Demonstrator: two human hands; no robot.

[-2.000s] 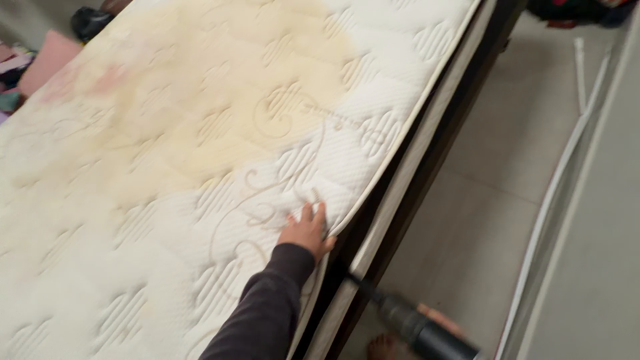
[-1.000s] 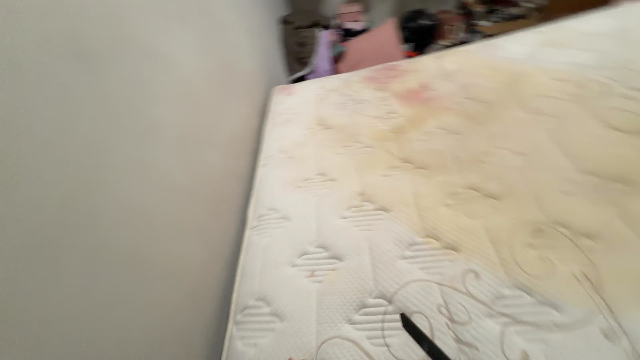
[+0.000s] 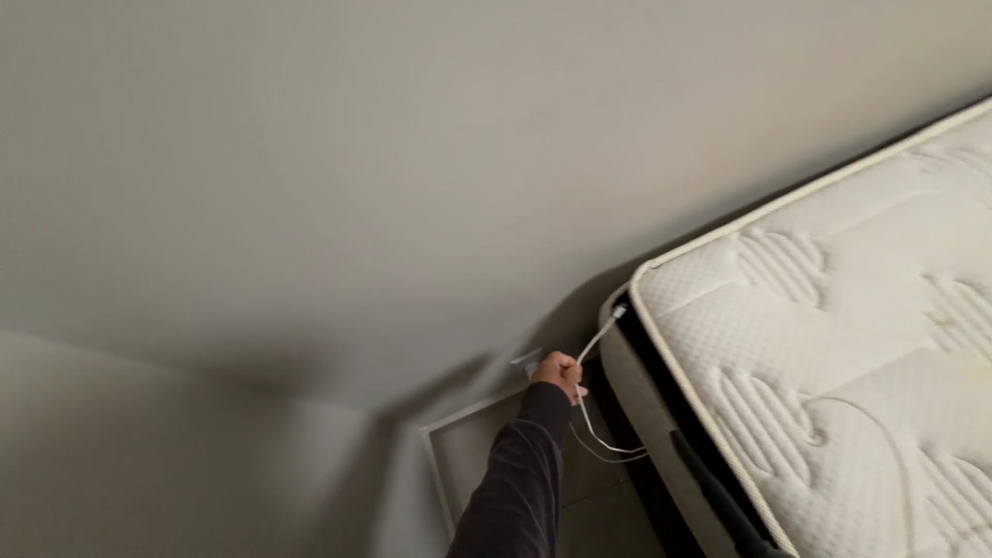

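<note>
My left hand, in a dark sleeve, grips a thin white cable near the wall, beside the corner of a white quilted mattress. The cable's small plug end lies at the mattress corner, and its loop hangs below my hand. A white fitting on the wall is just behind my fingers. My right hand is out of the frame. At the lower right a black narrow tool part lies over the gap beside the mattress edge.
A grey wall fills the left and upper part. The lighter bed base shows under the mattress. A pale skirting strip borders the tiled floor below my arm.
The view has swung to the mattress corner by the wall. My left hand, on the mattress edge two seconds ago, now holds the white cable.
</note>
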